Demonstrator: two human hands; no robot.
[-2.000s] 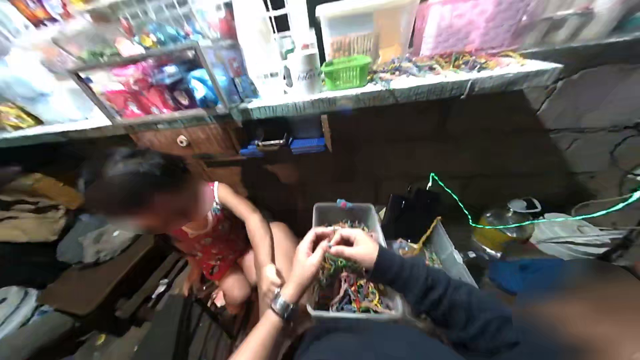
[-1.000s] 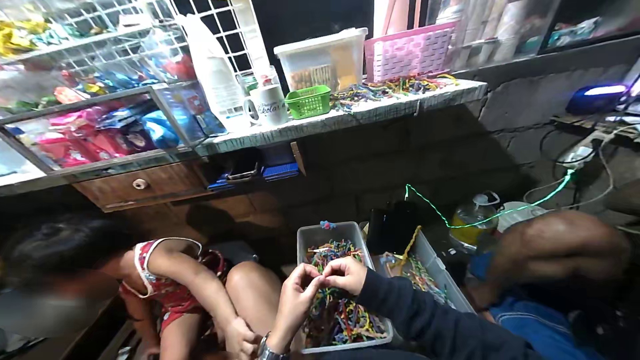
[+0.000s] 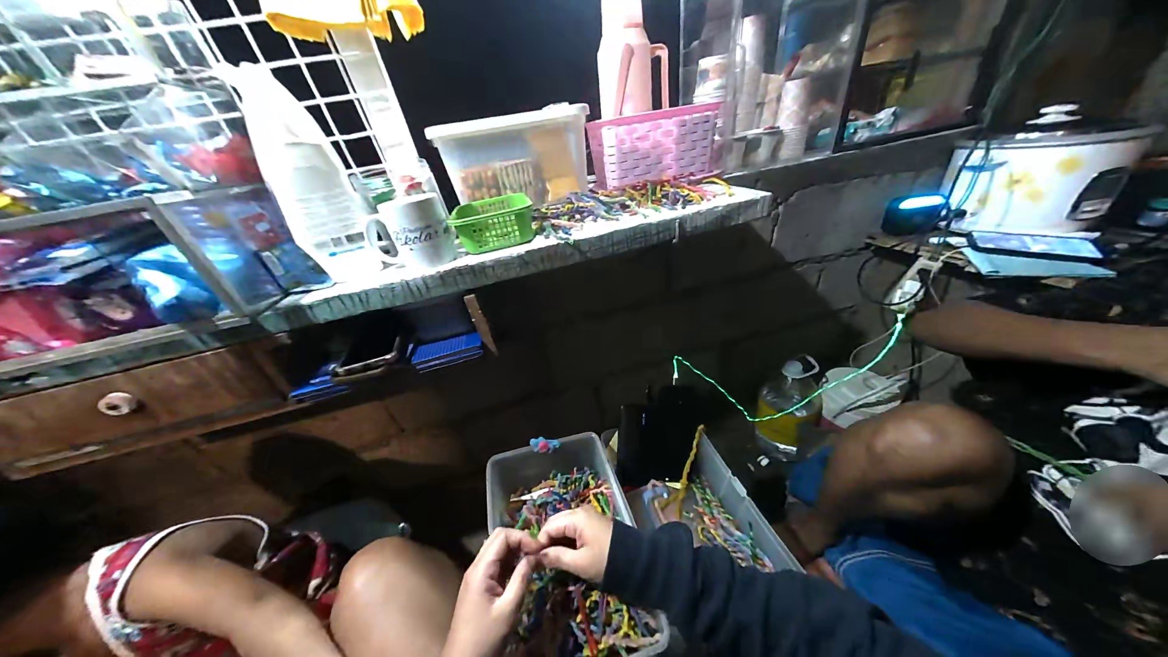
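Note:
My left hand (image 3: 497,579) and my right hand (image 3: 573,545) meet at the fingertips above a clear plastic bin (image 3: 497,474). Thumbs and forefingers are pinched together; whatever lies between them is too small to make out. Many colourful knotted cords (image 3: 584,620) fill the bin below my hands. A small blue and pink piece (image 3: 545,445) rests at its far rim. Just right of it, partly behind my dark sleeve, a second plastic bin (image 3: 744,502) holds more cords and a yellow braided cord (image 3: 692,465).
A person in red (image 3: 228,593) sits at left, another person's bent knee (image 3: 912,456) is at right. A ledge (image 3: 593,242) bears a mug (image 3: 412,230), a green basket (image 3: 493,224), a pink basket (image 3: 657,146) and cords. A green-lit cable (image 3: 821,388) runs past a bottle (image 3: 787,411).
The view has shifted toward the right, showing a rice cooker and more of the person there. My hands stay pinched together over the bin. The person at left has leaned lower than two seconds ago.

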